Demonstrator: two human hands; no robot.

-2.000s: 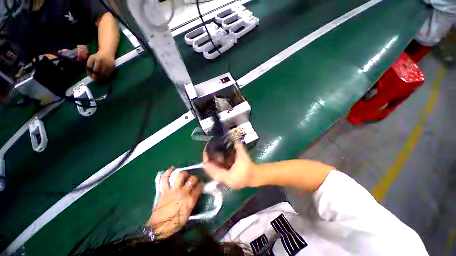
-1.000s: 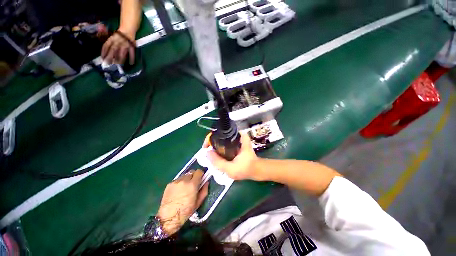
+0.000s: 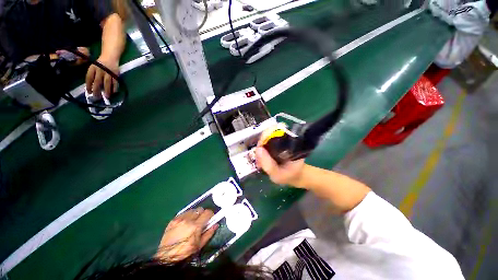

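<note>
My right hand (image 3: 281,164) is closed around the black electric screwdriver (image 3: 289,143) with a yellow patch. It holds the driver tilted over the front ledge of the screw feeder (image 3: 236,146); the driver's tip is hidden. The feeder is a white open-topped box with a red switch and a heap of screws (image 3: 243,121). My left hand (image 3: 187,235) rests on two white plastic housings (image 3: 238,217) lying side by side on the green surface, fingers over their slotted part. Their rounded ends point towards the feeder.
The thick black cord (image 3: 343,82) arcs over the feeder's right side. A grey-white upright (image 3: 188,60) stands behind the feeder. More housings (image 3: 256,34) lie at the back, one (image 3: 47,131) at the left. A person's hand (image 3: 102,82) works opposite. Red stools (image 3: 407,112) stand at the right.
My right hand has moved the screwdriver from over the housings to the feeder's front ledge and tilted it. The cord has swung right. My left hand stays on the housings, which now show side by side.
</note>
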